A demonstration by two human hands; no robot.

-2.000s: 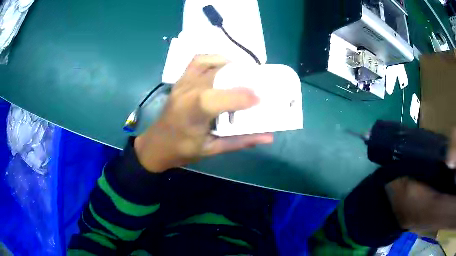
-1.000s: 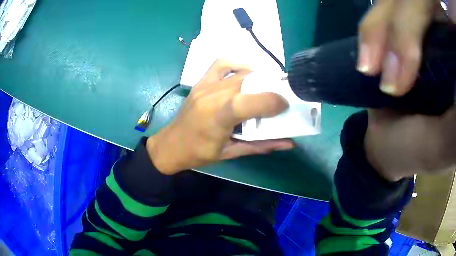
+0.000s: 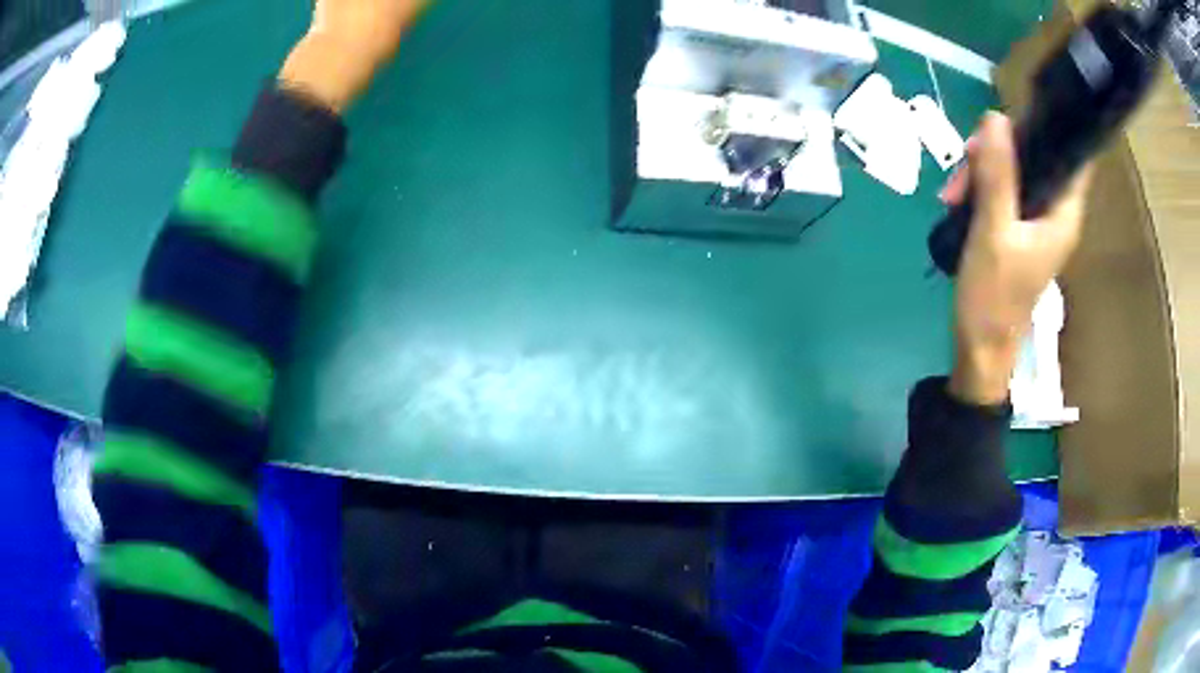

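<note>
My right hand is at the upper right, closed around the thick black electric screwdriver, which is held slanted above the bench. My left hand is at the top edge, left of the middle, and cut off by the edge. Its fingers and anything in them are out of the picture. The camera body and its bracket are not visible. The grey-silver screw feeder stands at the top middle, its metal pick-up mechanism facing me.
Flat white cover plates lie right of the feeder. A brown cardboard box stands at the right edge, with a white part beside it. A clear bag of white parts lies far left. Blue bins are below the green bench.
My left hand has moved up to the top edge, and the white camera body has left the view. My right hand has drawn the screwdriver away to the right. The view has shifted right.
</note>
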